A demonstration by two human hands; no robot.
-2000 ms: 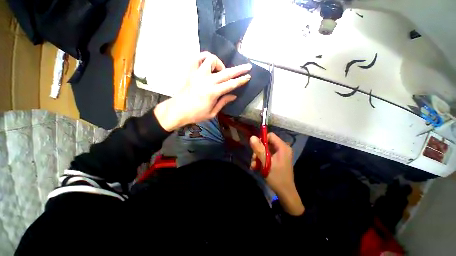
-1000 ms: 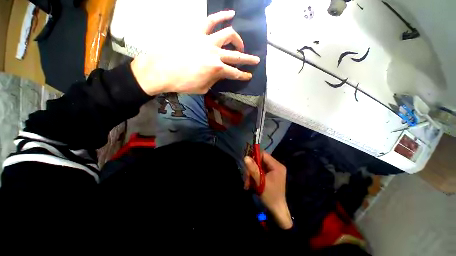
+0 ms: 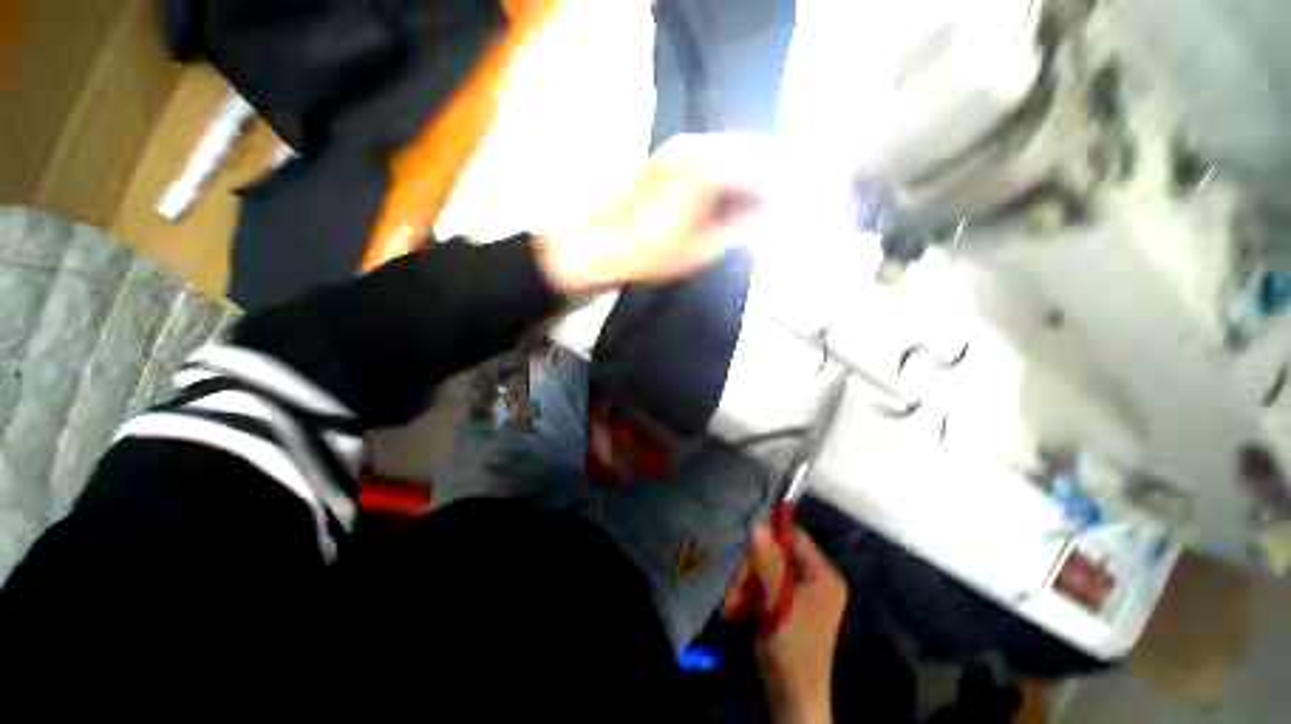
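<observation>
A dark garment piece (image 3: 673, 333) runs from under the lamp glare over the white table edge, its rounded end hanging above my lap. My left hand (image 3: 658, 212) is on it, fingers curled and washed out by glare, pinching the cloth. My right hand (image 3: 800, 608) holds red-handled scissors (image 3: 810, 450) at the table's front edge. The blades point up and away over the table, right of the cloth and apart from it. They look closed, but the frame is blurred. A thin dark strip lies between the cloth end and the blades.
Thin black trimmings (image 3: 934, 357) lie on the white table (image 3: 977, 488). The sewing machine head (image 3: 977, 127) is above them at upper right. A small box with reddish contents (image 3: 1085, 577) sits at the table corner. Dark pieces (image 3: 333, 71) lie on cardboard (image 3: 85, 113) at left, beside quilted padding (image 3: 85, 368).
The view has shifted, bringing the machine head in. The cloth now hangs further over the table edge, my left hand has curled on it, and the scissors have moved right, away from it.
</observation>
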